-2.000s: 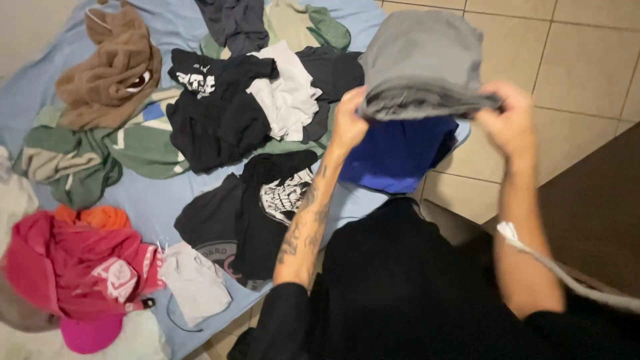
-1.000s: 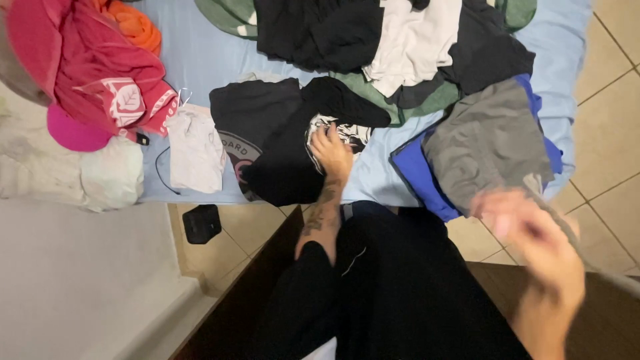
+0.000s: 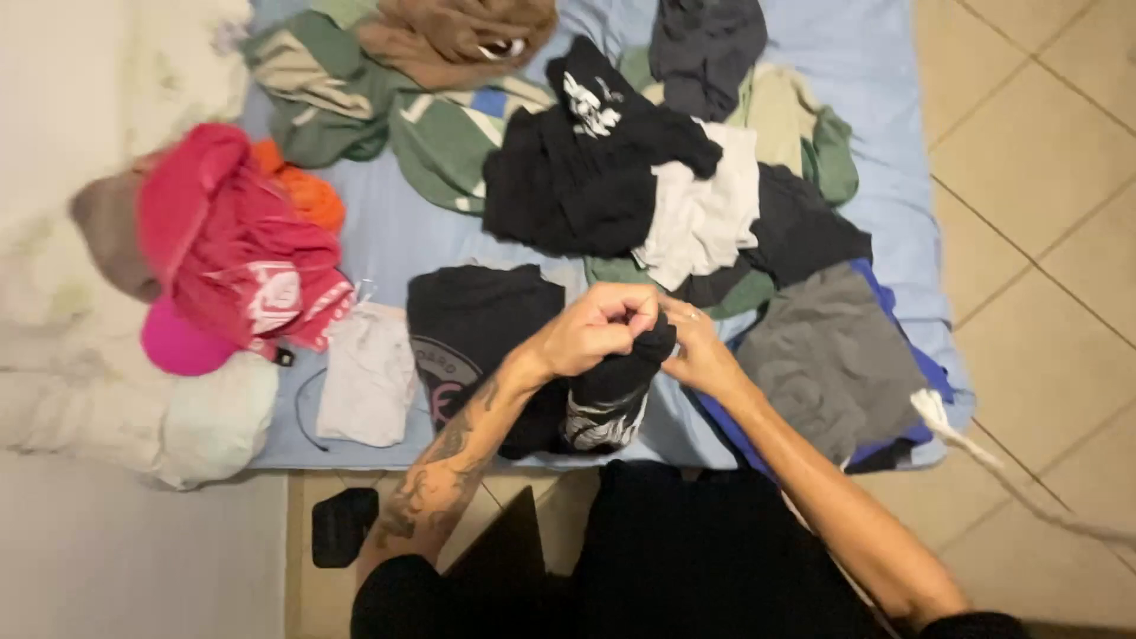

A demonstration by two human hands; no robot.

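Observation:
My left hand grips the bunched edge of a black garment with a white print. My right hand holds the same bunched cloth from the other side, the two hands almost touching. The lower part of this garment hangs at the bed's near edge. Just left of it lies a folded black T-shirt with a round print, and beside that a white folded cloth. A grey folded garment rests on blue cloth to the right of my right hand.
Black clothes, a white garment, a green patterned cloth and a brown garment are heaped farther back on the light blue sheet. A red cloth lies at left. A white cord hangs at right.
The grey garment, held in both hands two seconds ago, now lies on the blue cloth. My left hand, which was on the black printed garment, has gripped it, and my right hand has joined it.

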